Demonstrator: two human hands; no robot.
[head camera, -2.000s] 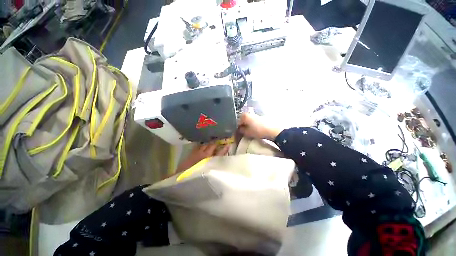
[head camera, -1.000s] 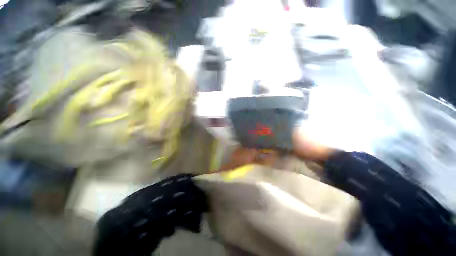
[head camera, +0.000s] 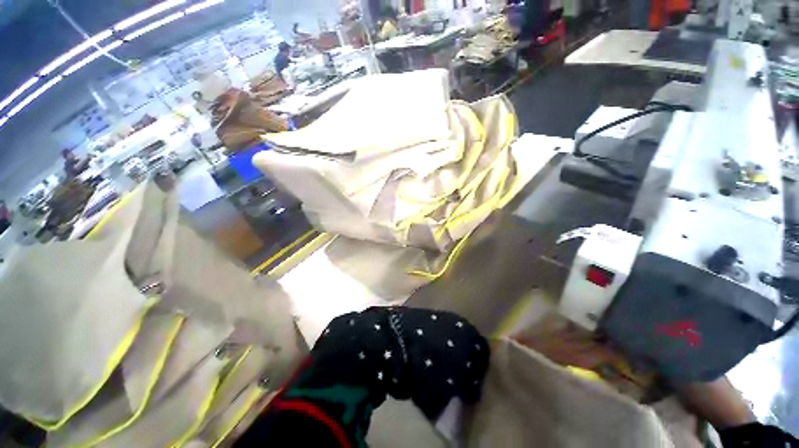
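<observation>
A beige-grey bag body (head camera: 561, 407) with yellow binding lies at the lower right, its rim at the dark grey front cover (head camera: 679, 319) of the sewing machine head. My left hand (head camera: 578, 348), blurred, holds the bag rim just below the head's left side. My right hand (head camera: 717, 402) is at the lower right beside the bag, close under the head; its fingertips are hidden and its sleeve is cut off by the frame edge. The presser clamp and any small part at the needle cannot be made out.
A stack of bag bodies (head camera: 385, 166) with yellow edges lies on the table left of the machine. More bag bodies (head camera: 79, 306) with small metal fittings stand at the far left. Beyond are an aisle with a yellow floor line, other worktables and people in the distance.
The view has swung left and up, so the machine now shows at the right and the workshop has come into view. Both hands stay at the bag by the head.
</observation>
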